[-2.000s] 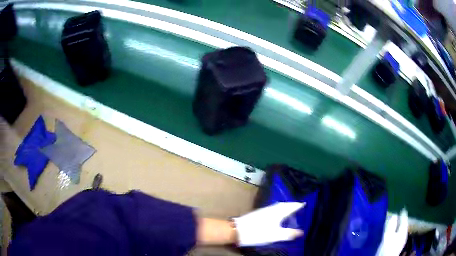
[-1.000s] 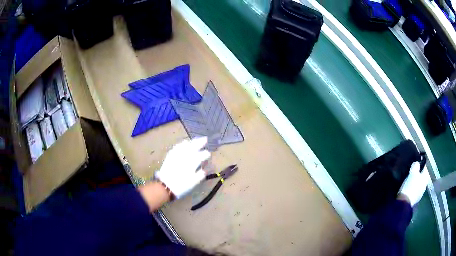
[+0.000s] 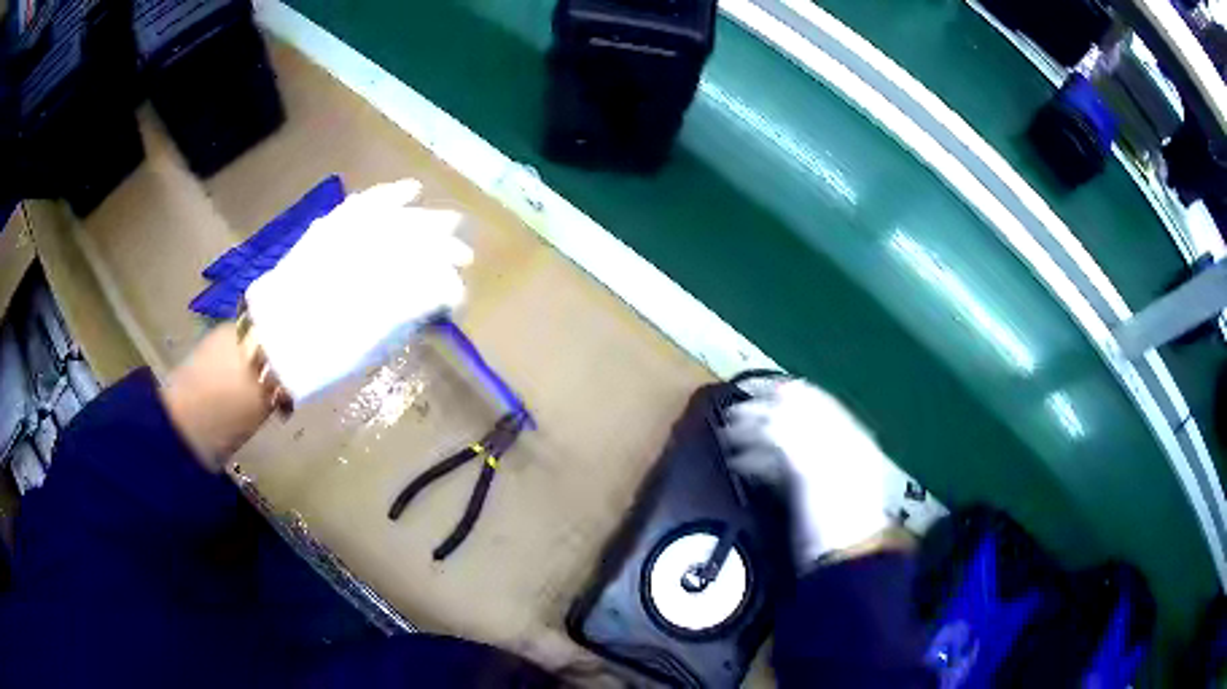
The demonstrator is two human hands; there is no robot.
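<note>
My left hand [image 3: 357,289], white-gloved, is over the blue grilles [image 3: 276,242] on the tan bench. A thin blue-edged grille [image 3: 482,370], tilted and blurred, runs from under this hand; the fingers' hold is partly hidden. Diagonal cutters [image 3: 471,474] lie open just below its lower corner. My right hand [image 3: 814,471], white-gloved, grips the top end of a black speaker cabinet [image 3: 633,572] by its handle. The cabinet lies on the bench, its bare front up, with a white woofer cone [image 3: 696,582] and a dark strip across the cone.
The green conveyor [image 3: 794,283] carries a black cabinet [image 3: 630,81]. Blue-fronted speakers [image 3: 989,606] stand at lower right. More black cabinets [image 3: 209,81] stand at upper left. A carton of pale packs [image 3: 41,377] is at the left edge.
The black cabinet has come from the conveyor onto the bench, its woofer now showing. My left hand has moved up over the grilles; the grey grille face no longer shows and a blue edge does.
</note>
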